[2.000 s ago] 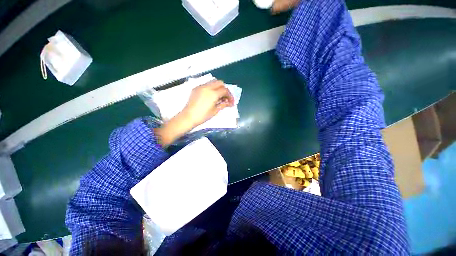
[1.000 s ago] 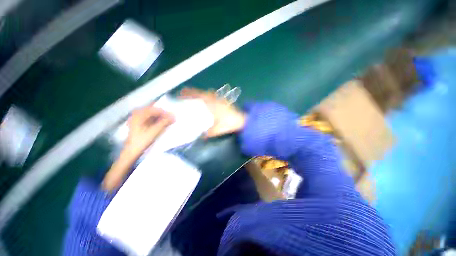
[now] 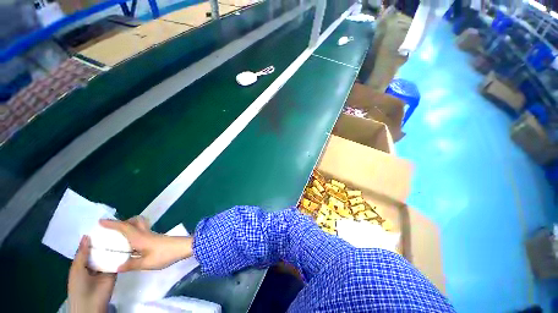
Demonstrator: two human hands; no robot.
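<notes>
A white rounded product [image 3: 109, 247] is held between both hands at the lower left, with a thin dark line across its face. My right hand [image 3: 144, 244] grips it from the right side. My left hand [image 3: 90, 287] holds it from below and is partly cut off by the bottom edge. A flat white sleeve or sheet [image 3: 67, 223] shows just behind the hands; whether it is held cannot be told. More white sheets [image 3: 137, 284] lie on the green bench under and beside the hands.
A pale metal rail [image 3: 211, 143] divides the green belt. White corded products [image 3: 246, 78] [image 3: 344, 41] lie beyond it. An open brown carton [image 3: 367, 160] with yellow-gold pieces [image 3: 336, 198] and white paper [image 3: 367, 235] stands at right. A blue bag [image 3: 404, 95] is behind.
The view has swung up and right along the line. Both hands now hold a rounded product at lower left; earlier they were over the white sheets. The small white boxes have left view.
</notes>
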